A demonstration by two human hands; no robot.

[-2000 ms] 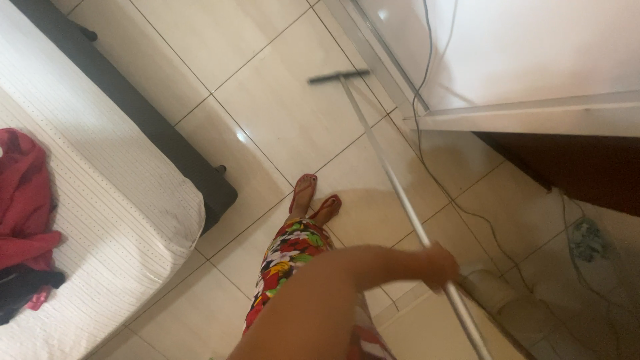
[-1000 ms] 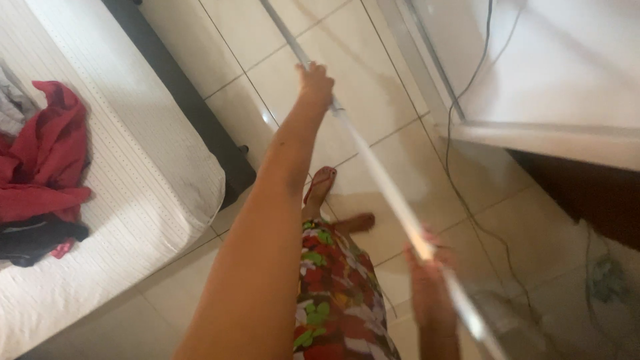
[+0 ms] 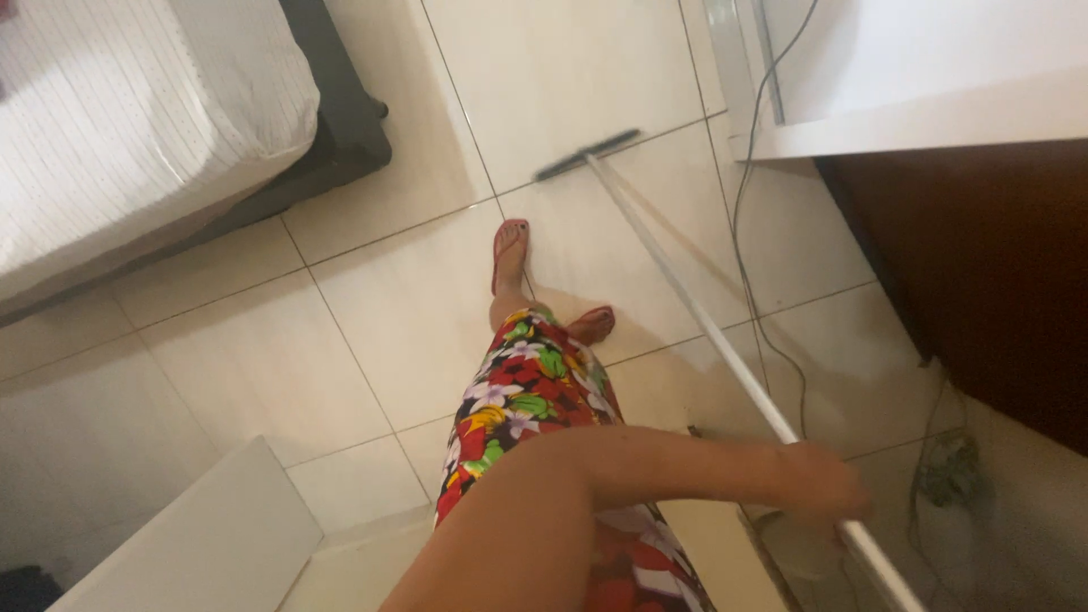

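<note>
A long pale metal pole (image 3: 714, 331) slants across the view from the lower right. Its narrow dark crosswise head (image 3: 586, 155), like that of a floor squeegee, rests on the tiled floor beyond my feet. My left hand (image 3: 820, 484) is closed around the pole at the lower right, slightly blurred, with the forearm crossing over my floral garment (image 3: 510, 399). I cannot make out my right hand; the lower pole runs out of the frame.
A bed with a pale striped cover (image 3: 212, 93) and dark base (image 3: 340, 110) stands at upper left. On the right are a white ledge (image 3: 918, 136), a dark brown panel (image 3: 977, 272) and a cable (image 3: 739, 246) trailing over the floor. A pale panel (image 3: 204, 535) stands at lower left.
My left hand has moved down the pole from its farther grip of a second ago. The right hand, then on the lower pole, is no longer seen. The dark head is back in view.
</note>
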